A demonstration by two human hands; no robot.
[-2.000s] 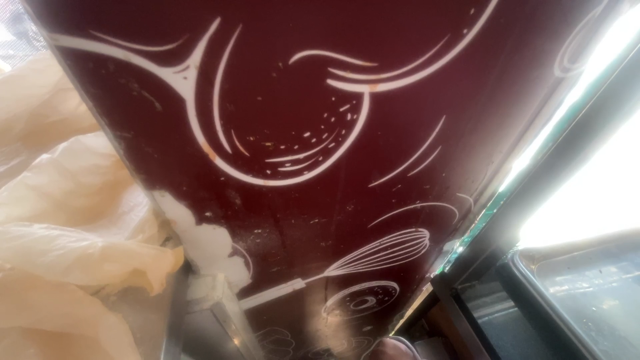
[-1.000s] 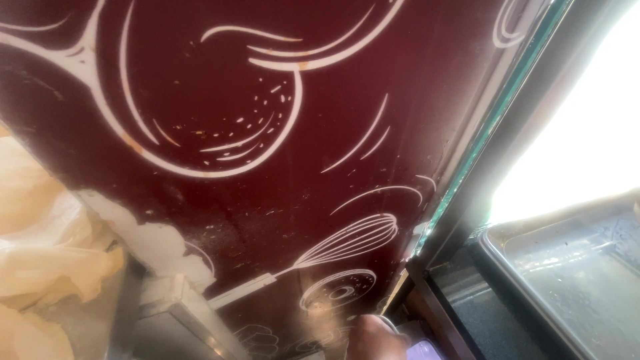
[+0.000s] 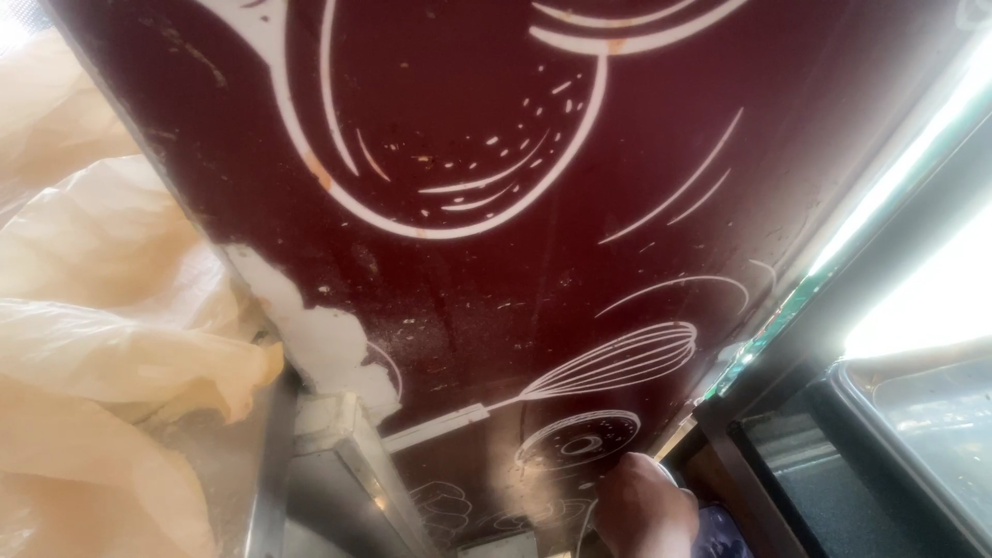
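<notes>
At the bottom right of the view is my right hand (image 3: pixel 647 508), seen from its back, with the fingers curled and mostly hidden. It is in front of the lower part of a dark red panel (image 3: pixel 480 279) printed with white kitchen drawings: a pan-like outline, a whisk and a ring-shaped form. A pale curved rim shows just behind the hand; whether the hand holds it cannot be told. Beside the wrist lies something dark purple (image 3: pixel 719 533). My left hand is out of view.
Crumpled, translucent yellowish plastic bags (image 3: pixel 101 341) fill the left side. Near them stand a metal edge (image 3: pixel 270 473) and a whitish post (image 3: pixel 353 457). To the right, a dark frame (image 3: pixel 775 434) runs beside a metal tray (image 3: pixel 841 387) and a bright opening.
My right hand has risen farther into view at the bottom, where only a small part showed two seconds ago. The view has shifted sideways and back.
</notes>
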